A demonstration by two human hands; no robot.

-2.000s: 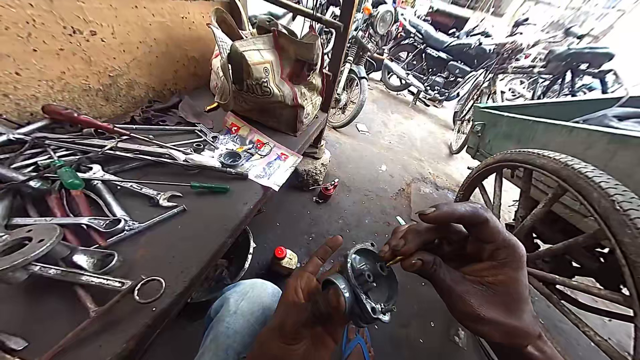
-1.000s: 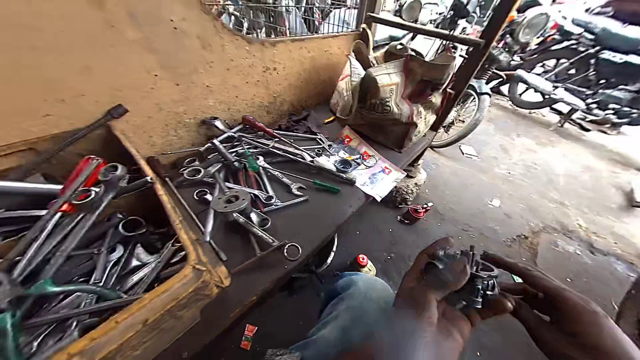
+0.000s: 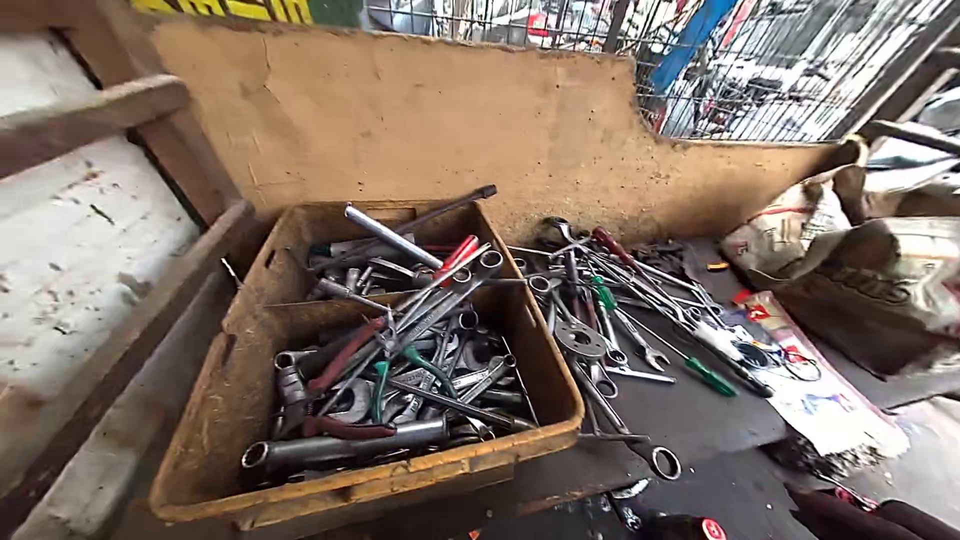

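Observation:
At the bottom right edge, a dark, blurred part of what looks like my left hand [image 3: 840, 517] shows; what it holds is out of frame. My right hand is not visible. A worn yellow plastic crate [image 3: 547, 427] holds many tools, among them a large tubular socket wrench [image 3: 345, 448], red-handled pliers [image 3: 349, 352] and combination spanners. Beside the crate, more tools lie on the dark bench, including a green-handled screwdriver [image 3: 709, 376], a round metal disc with holes [image 3: 580, 340] and a ring spanner [image 3: 664, 463].
A wooden frame [image 3: 142, 277] stands at the left, and a tan board [image 3: 420, 127] rises behind the crate. Wire mesh [image 3: 765, 97] is above it. A printed plastic packet [image 3: 832, 405] and a cloth sack [image 3: 885, 277] lie at the right. A red-capped bottle [image 3: 697, 527] is below the bench edge.
The view has swung far to the left, onto the crate. My hands, which held a metal carburetor-like part before, are now almost wholly out of view.

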